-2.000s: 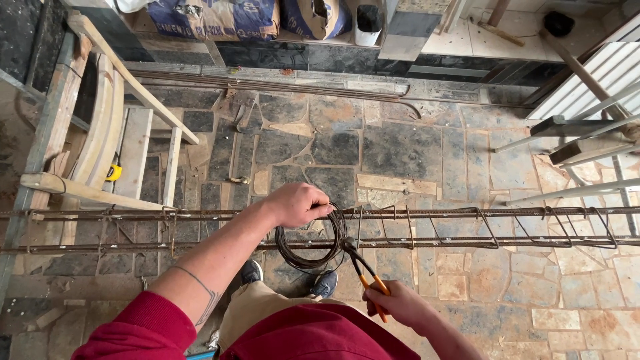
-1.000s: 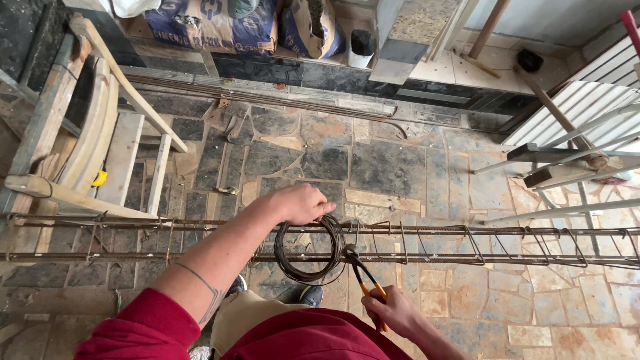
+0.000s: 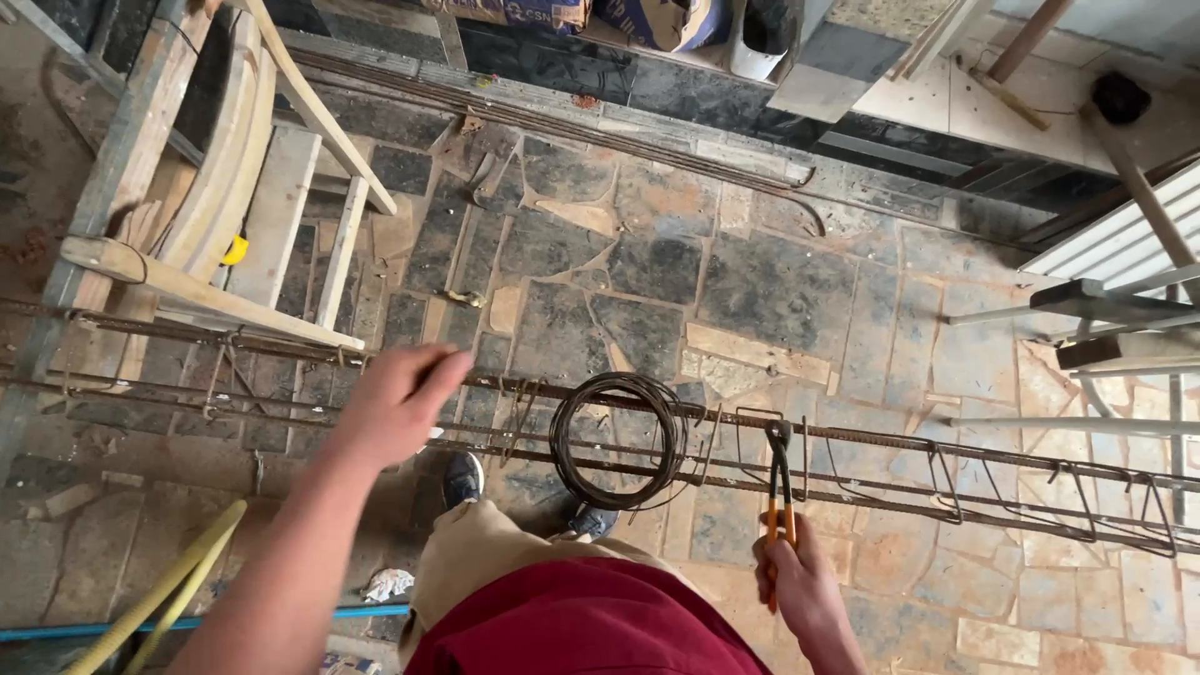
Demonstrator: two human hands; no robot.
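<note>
A long rebar cage (image 3: 872, 464) with wire stirrups runs across the view at waist level. On its bars rests a coil of dark tie wire (image 3: 564, 441). My left hand (image 3: 398, 398) is over the cage, left of the coil and apart from it; its fingers are curled, and I cannot tell whether they hold anything. My right hand (image 3: 797, 562) grips the orange handles of end-cutting nippers (image 3: 780, 469). Their dark head lies over the bars, right of the coil.
A wooden chair frame (image 3: 272, 225) and a metal-edged post stand at the left, with a yellow tape measure (image 3: 236, 250). Loose rebars (image 3: 600, 141) lie along the far wall. Trestle-like supports (image 3: 1106, 328) are at the right. A yellow hose (image 3: 192, 572) is at lower left.
My left hand has let go of the wire coil and moved left. The coil now rests on the cage. The nippers have moved right, away from the coil.
</note>
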